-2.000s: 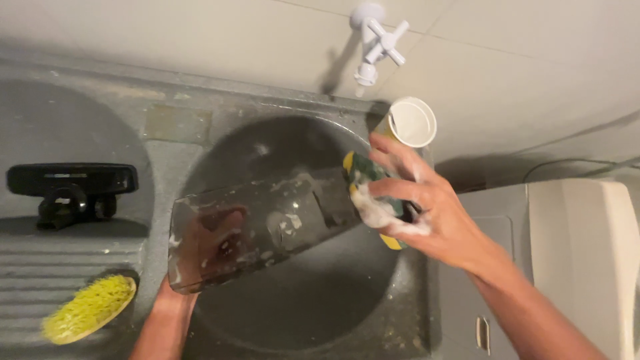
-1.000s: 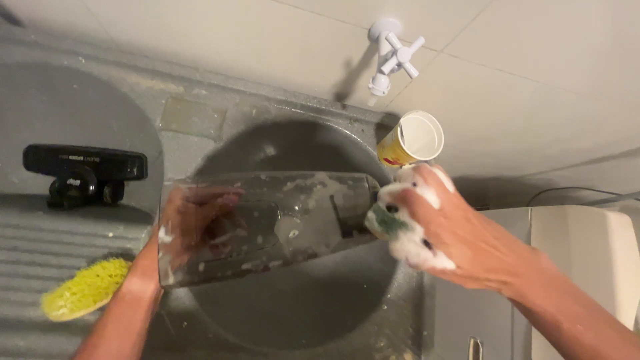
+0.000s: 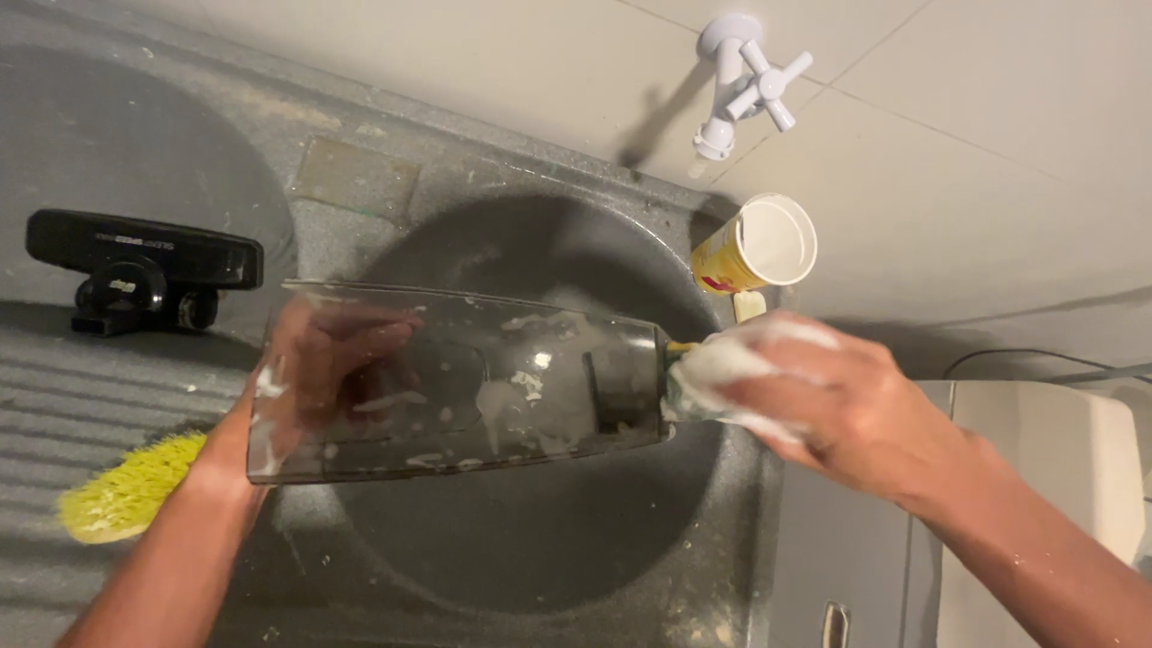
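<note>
A smoky, see-through plastic container with soap suds on it is held on its side over the round grey basin. My left hand shows through its wall at the wide left end and supports it there; whether the fingers are inside or behind cannot be told. Covered in foam, my right hand grips a green and yellow sponge against the container's narrow right end. Most of the sponge is hidden by fingers and suds.
A white tap juts from the tiled wall above the basin. A yellow and white cup stands at the basin's back right corner. On the left lie a black plastic vacuum-type head and a yellow-green bristle brush. A beige appliance is at right.
Two seconds ago the sponge was held just off the container's right end; now it presses on that end. The container has turned slightly to lie more level.
</note>
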